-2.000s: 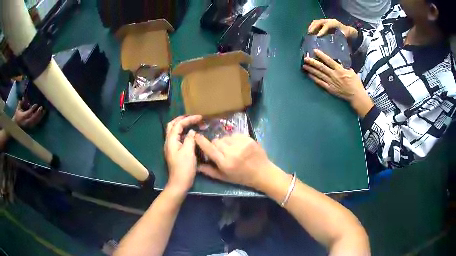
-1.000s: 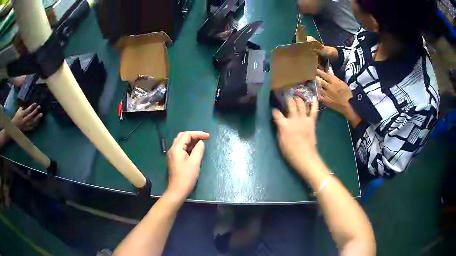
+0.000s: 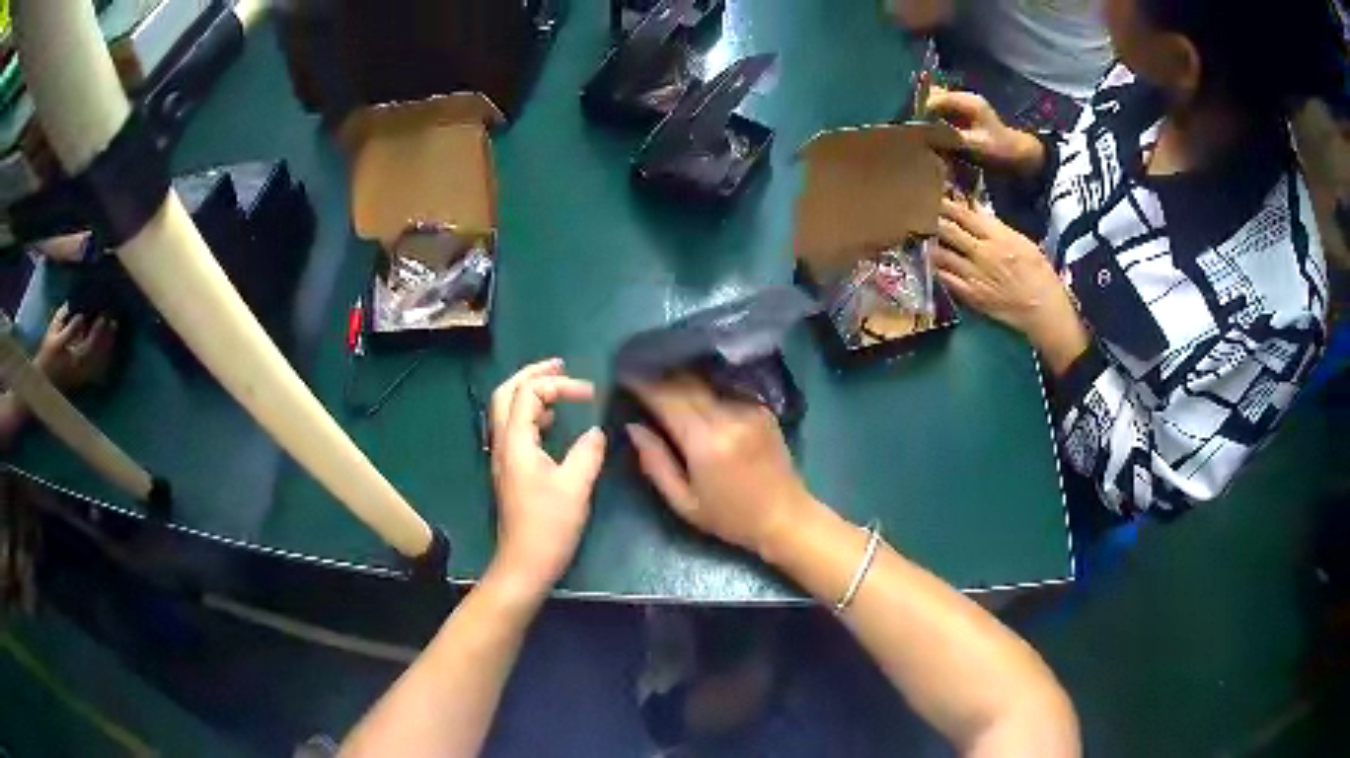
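My right hand [image 3: 726,459] holds a black carton [image 3: 740,348] by its left side, in front of me. The carton is blurred and its dark lid is raised; what is inside cannot be told. My left hand [image 3: 541,467] is open and empty to the left of the carton, fingers curved, not touching it. An open carton with a brown lid [image 3: 874,193] and bagged parts [image 3: 885,293] stands to the right. Another open carton [image 3: 425,170] with clear bags [image 3: 437,282] stands to the left.
Two open black cartons [image 3: 703,156] stand farther back. A red plug [image 3: 356,326] and thin black lead lie left. A cream tube [image 3: 281,370] crosses the left foreground. A person [image 3: 1155,282] sits right; another hand [image 3: 74,356] shows far left. A dark case [image 3: 422,52] is at the back.
My right hand has left the brown-lidded carton at the right and taken a black carton from the middle, bringing it toward me. My left hand has barely moved.
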